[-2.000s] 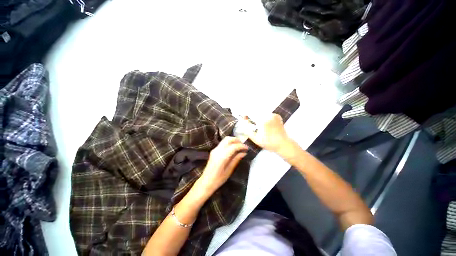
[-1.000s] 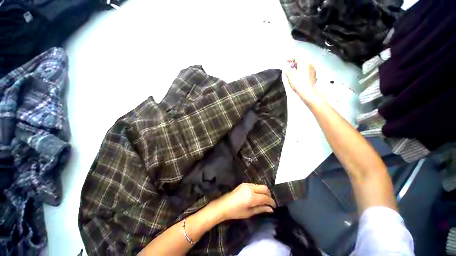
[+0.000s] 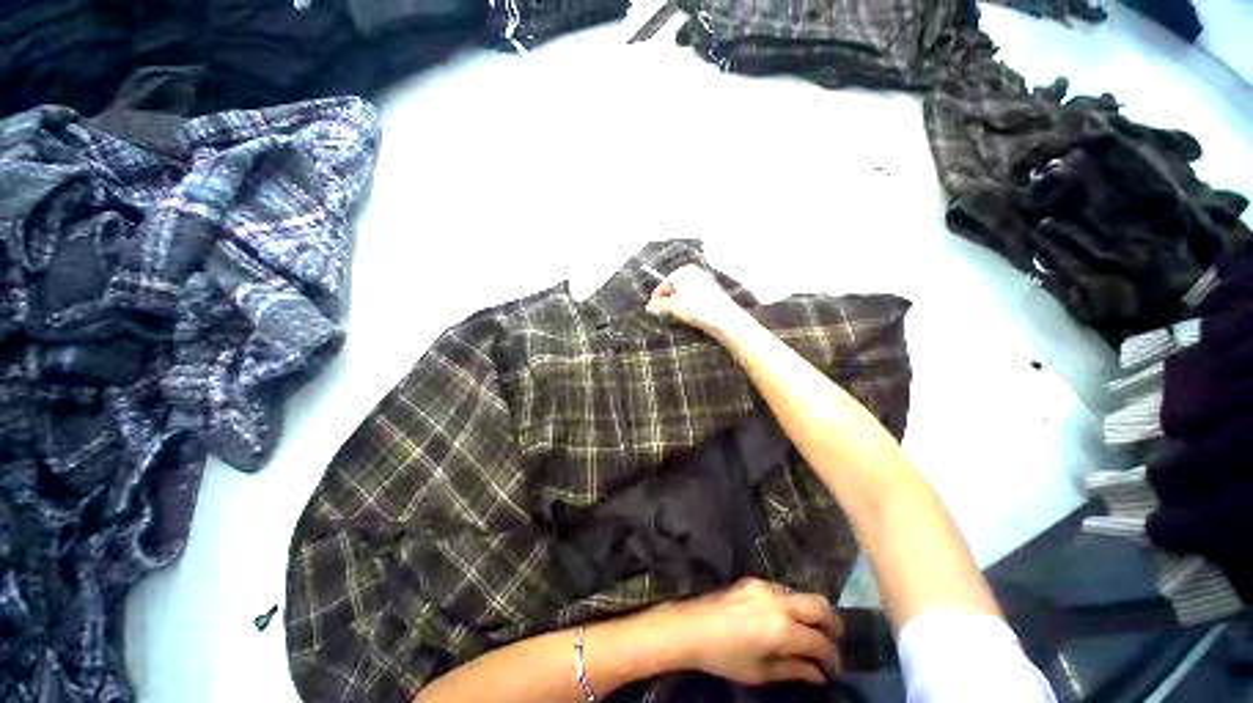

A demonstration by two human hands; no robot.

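Observation:
The brown plaid garment (image 3: 412,508) lies spread on the white table, its opening showing the dark plain lining (image 3: 673,529). My left hand (image 3: 763,632) rests at the garment's near edge with fingers curled on the cloth. A dark strip, perhaps a tie belt (image 3: 863,640), sticks out beside its fingertips. My right hand (image 3: 691,300) is at the garment's far upper edge, fingers closed near a raised fold. A small pale thing, perhaps the snips (image 3: 653,272), shows at its fingertips. Whether the right fingers also pinch cloth is unclear.
A blue-grey plaid pile (image 3: 261,234) lies on the left of the white table (image 3: 605,151). Dark garments (image 3: 275,48) lie at upper left. Brown plaid garments (image 3: 1086,192) are heaped at upper right. Dark purple garments with striped edges (image 3: 1209,453) are at right.
My right hand has moved from beyond the garment's right corner leftward to its far edge. My left hand stays at the near edge. The camera view has shifted, showing more of the left pile.

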